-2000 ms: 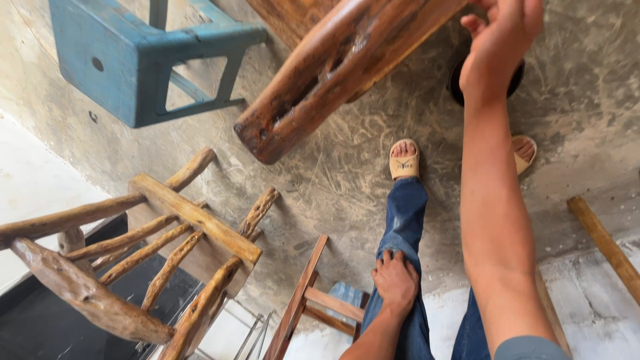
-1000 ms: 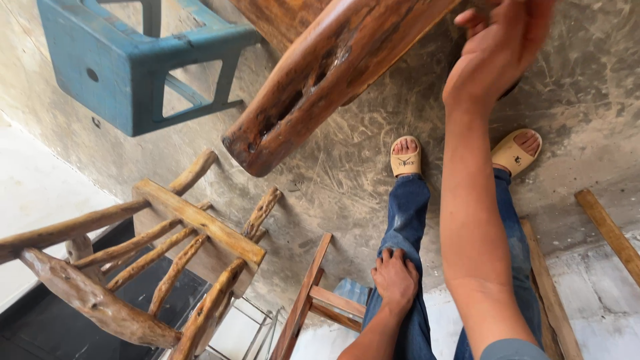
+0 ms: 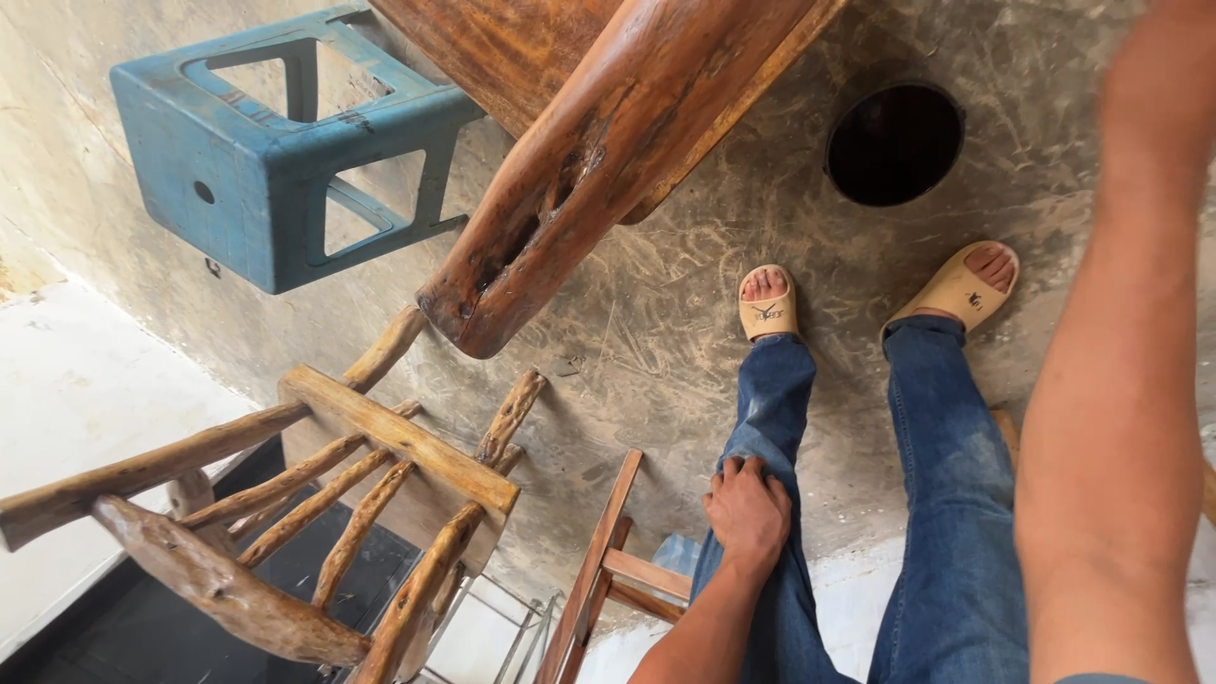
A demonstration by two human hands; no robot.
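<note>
My left hand [image 3: 749,508] rests on the knee of my blue jeans [image 3: 769,418], its fingers curled over the cloth. My right forearm reaches up the right side of the view; the right hand [image 3: 1164,57] is blurred and cut off by the top edge, so its fingers are hidden. Between the two lies a black round basin or bucket [image 3: 895,142] on the floor, above my sandals [image 3: 768,304]. A thick, polished wooden slab or log [image 3: 589,180] with dark hollows reaches down from the top centre.
A blue plastic stool [image 3: 218,171] lies at the upper left. A chair of rough wooden branches [image 3: 399,437] fills the lower left. A brown wooden frame [image 3: 594,570] stands beside my left leg. The floor [image 3: 608,380] is scuffed concrete.
My right hand has moved away from the wooden slab's side to the upper right, uncovering the black round vessel. My left hand has stayed on the knee. The view has shifted.
</note>
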